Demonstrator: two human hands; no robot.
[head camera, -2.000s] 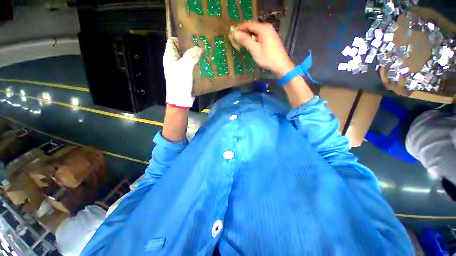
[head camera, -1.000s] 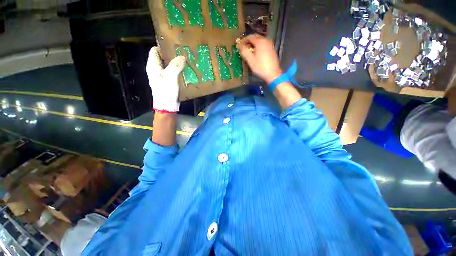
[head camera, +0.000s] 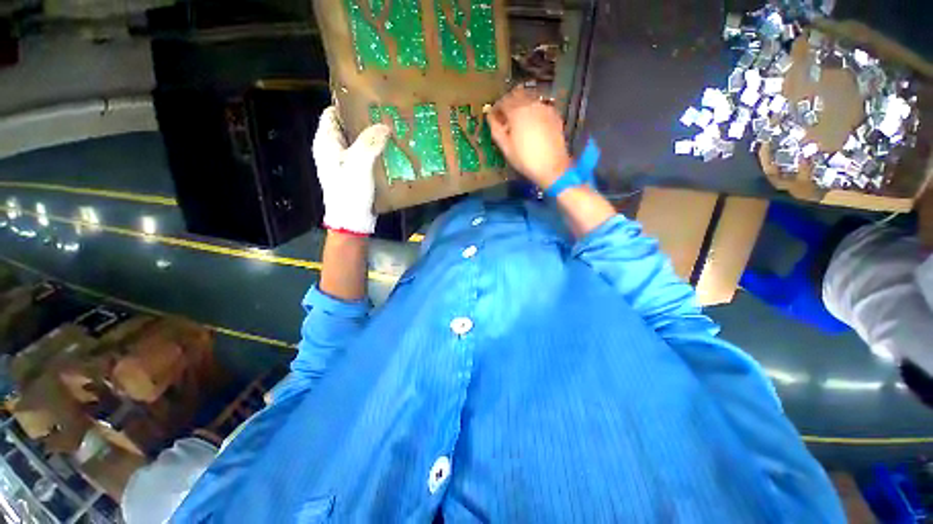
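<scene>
The tan-brown carrier fixture is tilted up at the top centre, with green circuit boards showing through its slanted cutouts. My left hand, in a white glove with a red cuff edge, grips the fixture's lower left edge. My right hand, bare with a blue wrist strap, is at the fixture's right edge, fingers bent together by the lower right board. Whether the right fingertips hold anything small cannot be told.
Small silver metal parts lie heaped on the dark bench and in a low cardboard tray at right. A person's grey sleeve is at the right edge. Brown cartons stand at lower left.
Since two seconds ago the fixture and my left hand sit further left in view. My right hand has moved from between the boards to the fixture's right edge.
</scene>
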